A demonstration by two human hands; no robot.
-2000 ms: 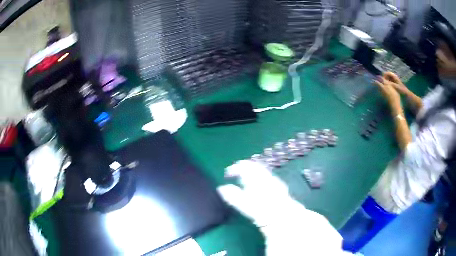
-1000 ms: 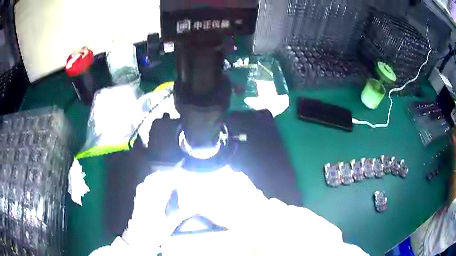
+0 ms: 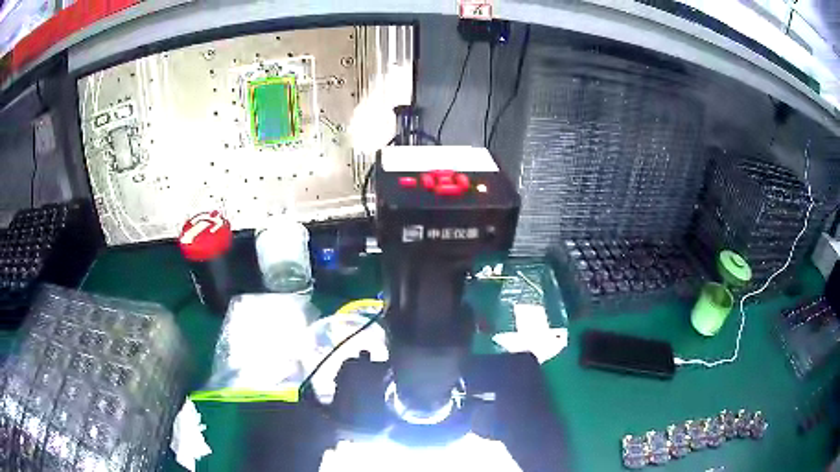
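The digital microscope (image 3: 447, 221) stands in the middle, black with red buttons on top. Its ring light (image 3: 424, 401) glows white at the lens bottom. Below it, at the picture's bottom edge, my left hand (image 3: 364, 458) and my right hand (image 3: 474, 456) show as one washed-out white shape over the black stage (image 3: 530, 415). They are cut off by the edge, and I cannot tell the fingers or anything held. The monitor (image 3: 184, 166) behind shows a magnified beige board with a blue-green rectangle.
Left are clear blister trays (image 3: 92, 378), a zip bag (image 3: 262, 346), a red-topped bottle (image 3: 207, 258) and a clear jar (image 3: 284, 258). Right are a black slab (image 3: 628, 355) with a white cable, a green cup (image 3: 712, 309), a row of small boards (image 3: 691, 440) and more stacked trays (image 3: 612, 147).
The view has swung left from the neighbour's side, then tilted up to the monitor. My right hand has moved from beside the board row to under the microscope.
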